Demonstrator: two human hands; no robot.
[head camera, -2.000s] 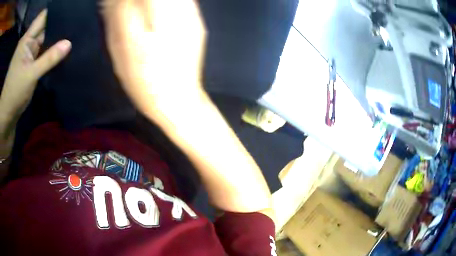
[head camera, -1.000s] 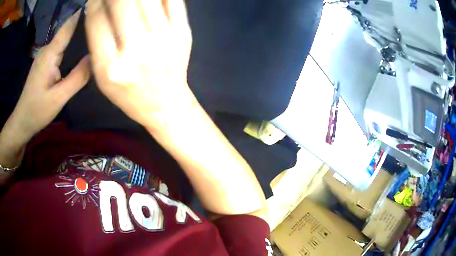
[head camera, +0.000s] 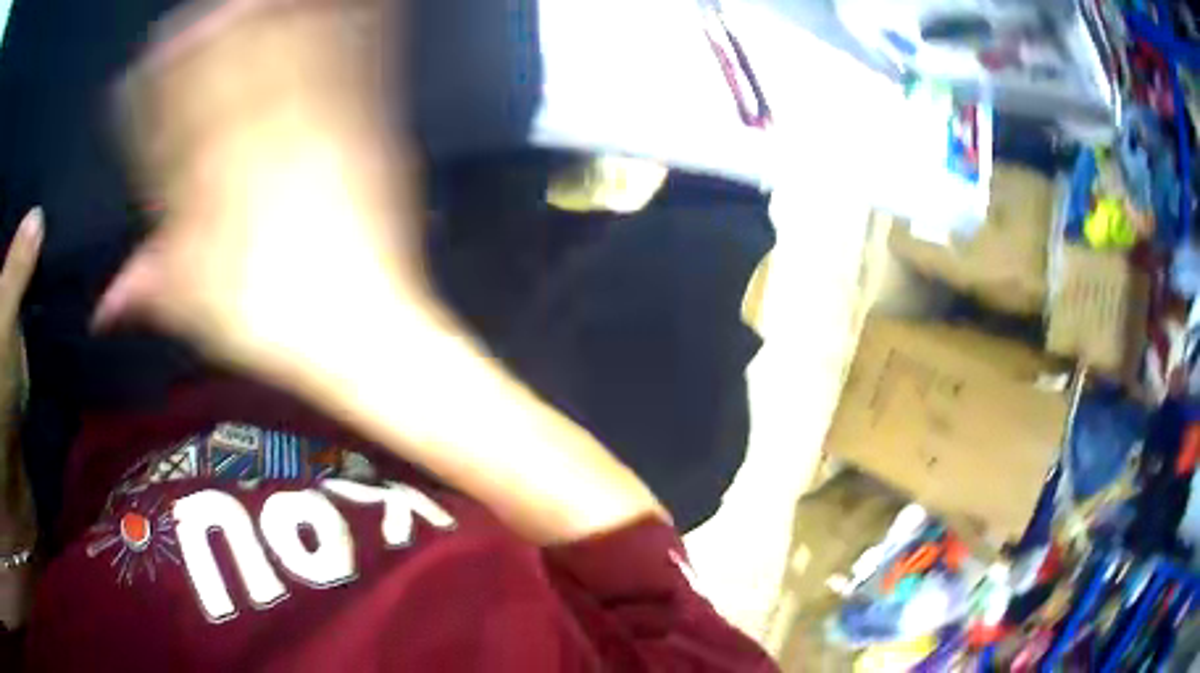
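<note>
A large black fabric panel (head camera: 467, 79) lies in front of me, from the white machine bed (head camera: 645, 79) to the left. My right hand (head camera: 263, 171) is over it, bare and strongly blurred, with its thumb pointing left. Whether it holds the fabric cannot be told. My left hand (head camera: 16, 302) is at the left edge, mostly cut off; one fingertip shows at the panel. Thread snips (head camera: 737, 66) with a dark red grip lie on the machine bed. Stacked black pieces (head camera: 605, 329) with a wavy right edge lie lower, beside my lap.
A pale yellow roll-like item (head camera: 608, 183) sits by the bed's front edge. Cardboard boxes (head camera: 941, 421) stand at the right. Colourful bagged goods (head camera: 921, 579) lie at the lower right. Part of the sewing machine (head camera: 987, 40) shows at the top right.
The view has turned right, so the bed and snips sit higher and the machine head is mostly out of frame. My right hand has shifted left and blurred; my left hand is now mostly cut off.
</note>
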